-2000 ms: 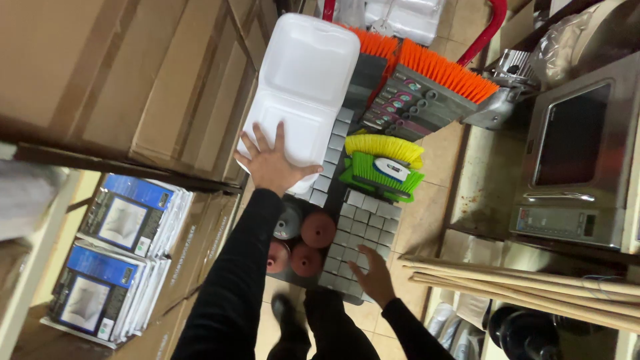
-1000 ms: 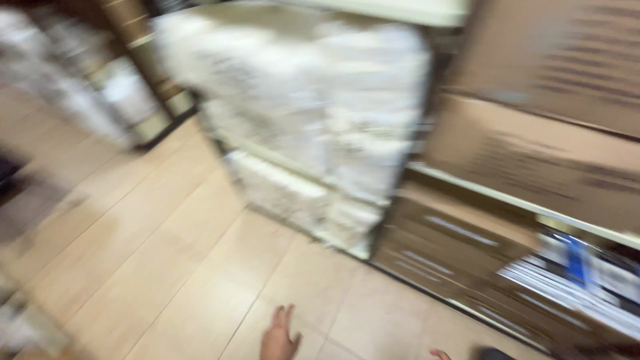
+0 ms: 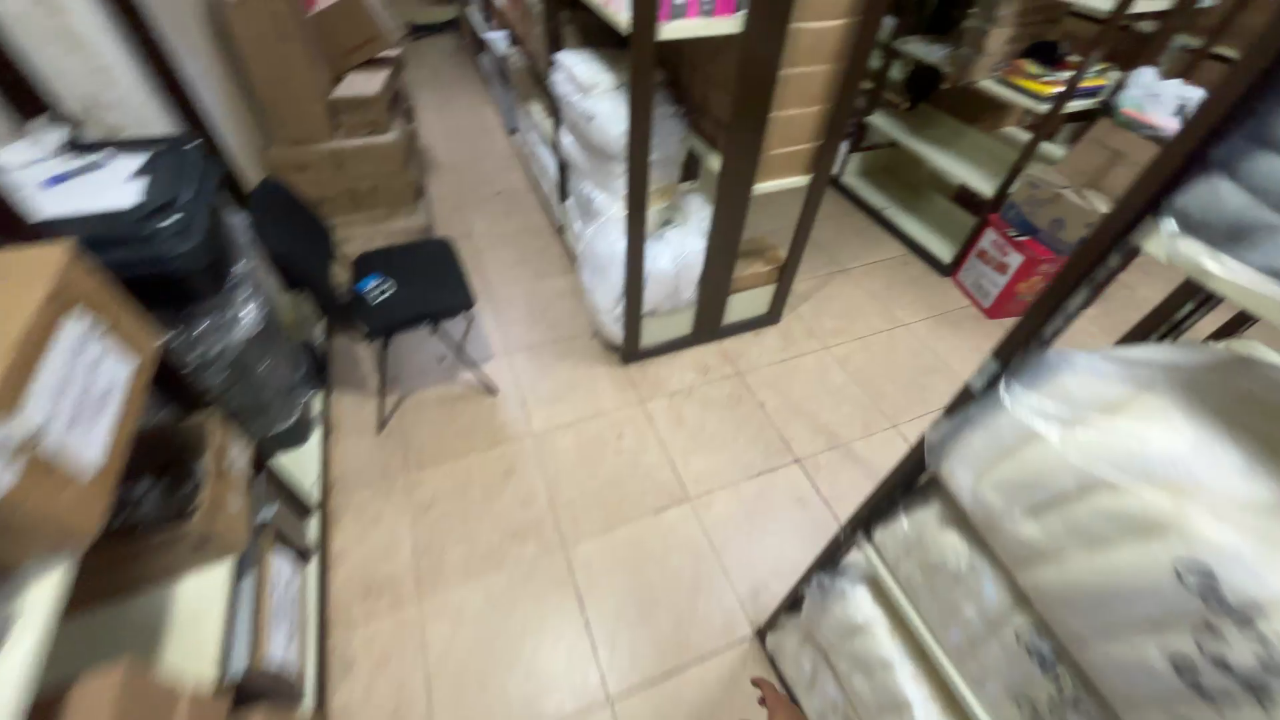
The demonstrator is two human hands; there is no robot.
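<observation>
At the bottom edge, right of centre, the fingers of one hand show, which looks like my right hand (image 3: 775, 700). It is mostly cut off, so whether it holds anything cannot be seen. Its fingers are nearest in the picture to the lower corner of a metal shelf rack that bears white plastic-wrapped packs (image 3: 860, 630); contact cannot be told. My left hand is out of view.
A black chair (image 3: 415, 285) with a small blue item on its seat stands left on the tiled floor (image 3: 590, 500). Cardboard boxes (image 3: 340, 170) are stacked behind it. A dark-framed rack (image 3: 640, 200) stands mid-view, a red box (image 3: 1005, 265) further right. Another box (image 3: 70, 400) juts in at left.
The view has swung far round to an aisle. Two seconds ago my left hand lay on a white foam container beside brushes; these are out of sight now. One second ago both hands showed over the floor.
</observation>
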